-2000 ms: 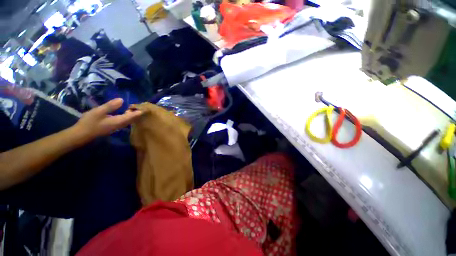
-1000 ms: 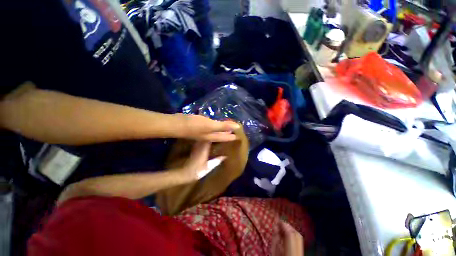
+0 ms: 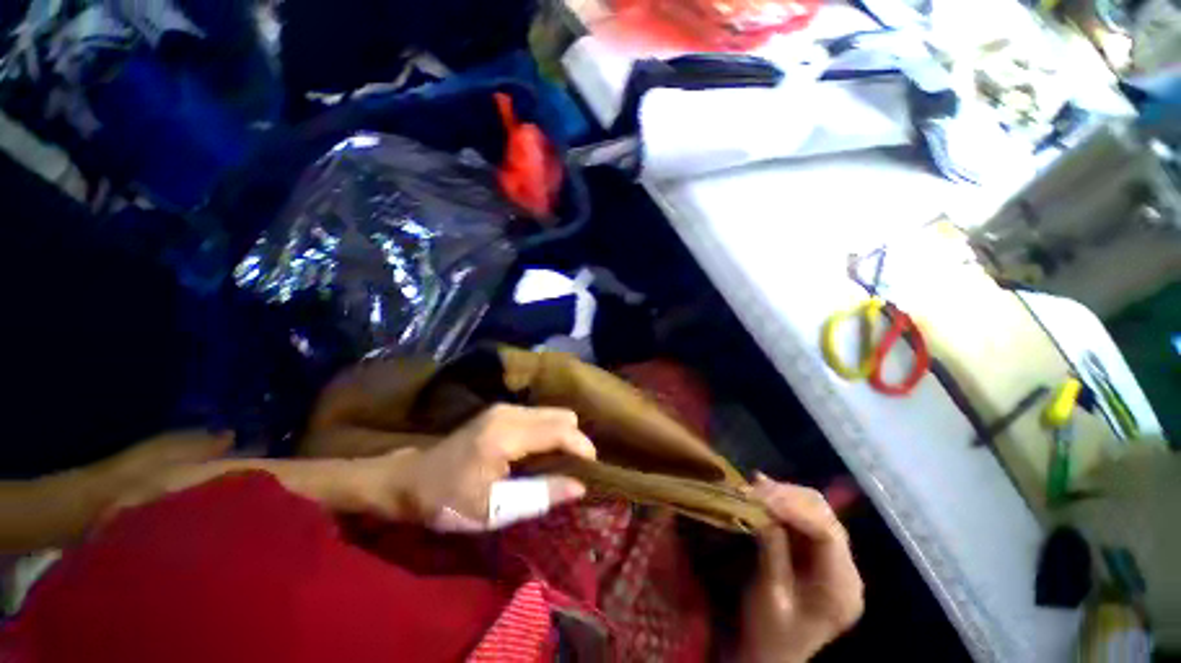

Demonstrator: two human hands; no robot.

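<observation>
The brown cloth [image 3: 648,434] lies over my lap, with one edge stretched out in a folded band. My left hand [image 3: 486,473], with a white wrap on a finger, grips this band near its middle. My right hand [image 3: 806,563] pinches the band's right end between thumb and fingers. The cloth's far left part is bunched and partly hidden behind my left hand and forearm.
Another person's arm [image 3: 117,492] reaches in at the left. A shiny black plastic bag [image 3: 389,246] sits beyond my lap. The white table [image 3: 777,279] on the right holds yellow-and-red scissors [image 3: 876,347], green-handled snips [image 3: 1059,447] and rolled white pieces [image 3: 777,127].
The other person's hand has moved away left from the brown cloth. My right hand has come up from my lap and taken the cloth's edge, which is now stretched between my hands.
</observation>
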